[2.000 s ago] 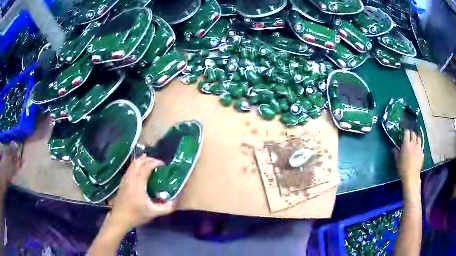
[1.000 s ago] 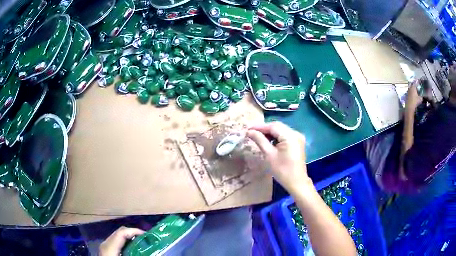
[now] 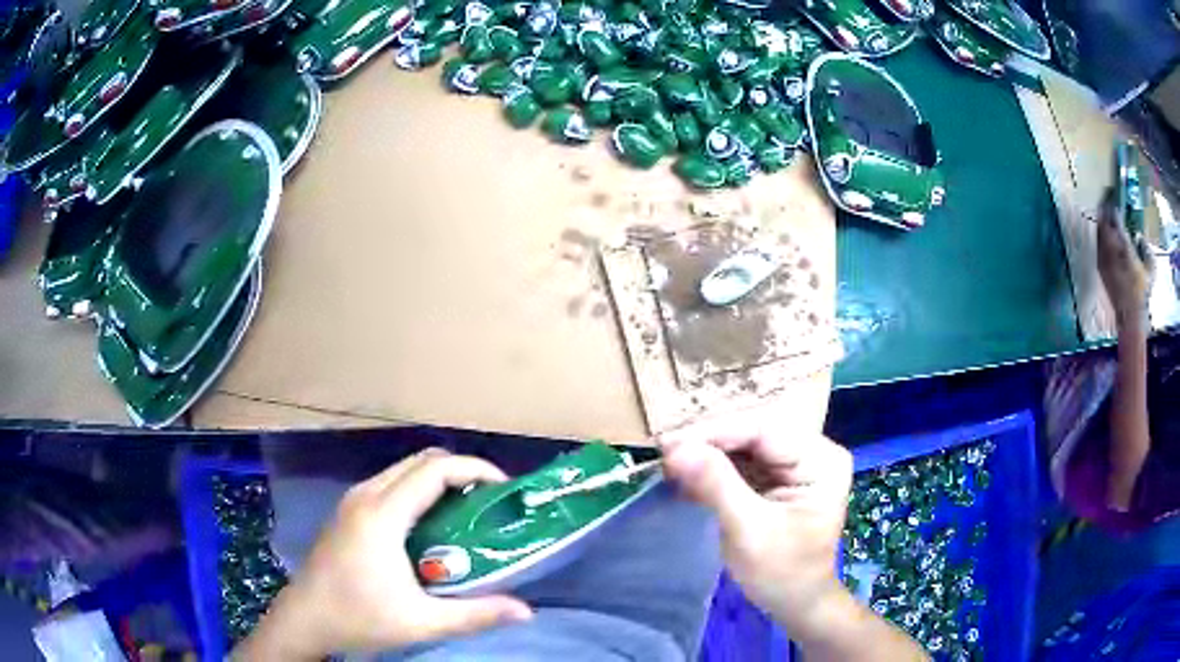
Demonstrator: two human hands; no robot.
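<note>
My left hand (image 3: 375, 556) holds a green car body moulding (image 3: 544, 511) over my lap, below the bench edge. Its pale rim faces down and a red lamp shows at its left end. My right hand (image 3: 776, 517) pinches a thin pale glue stick (image 3: 598, 481) in its fingertips, the stick lying against the top of the body. A small white glue dish (image 3: 735, 279) sits on the stained glue board (image 3: 663, 404) on the bench.
Loose small green parts (image 3: 641, 84) are heaped at the back middle. Green bodies (image 3: 194, 246) are stacked at left; one body (image 3: 880, 136) lies at right. Blue bins (image 3: 1016, 517) of green parts stand below the bench. Another person's arm (image 3: 1128, 349) is at far right.
The view has shifted. My right hand has moved from the glue dish to the held body, with the stick against it. The body lying farther right on the green top is gone; the other person's hand holds something.
</note>
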